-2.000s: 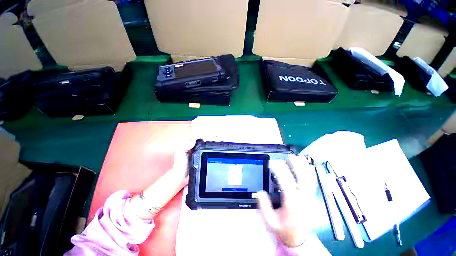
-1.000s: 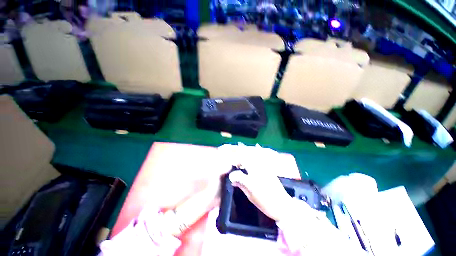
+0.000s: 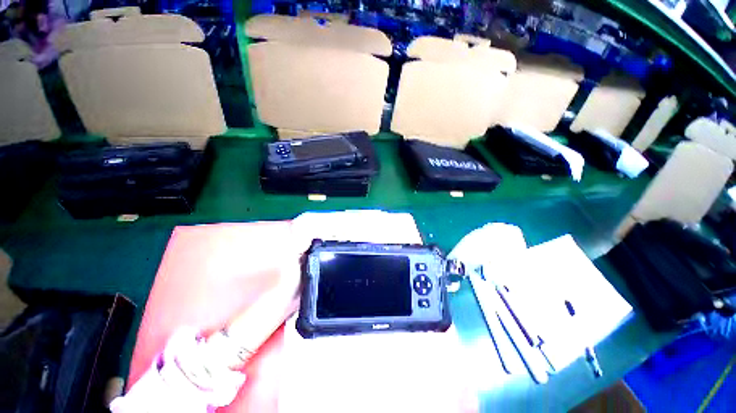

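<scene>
The diagnostic scan tool (image 3: 374, 288) lies face up over the white part of the work mat (image 3: 214, 262), its screen dark and its round button pad at the right. My left hand (image 3: 282, 289) is washed out by glare and holds the tool's left edge; its fingertips are hard to make out. My right hand cannot be seen; the white area below the tool is overexposed.
Open boxes with black contents line the bench behind, one with a scan tool (image 3: 313, 151), one with a TOPDON carry case (image 3: 450, 165). A crumpled cloth (image 3: 494, 242), pale sticks (image 3: 510, 327) and record sheet (image 3: 557, 298) lie right. Another open box (image 3: 121, 343) stands left.
The lit screen has gone dark. My right hand, over the tool before, is no longer seen. My left hand stays at the tool's left edge. The head view has shifted.
</scene>
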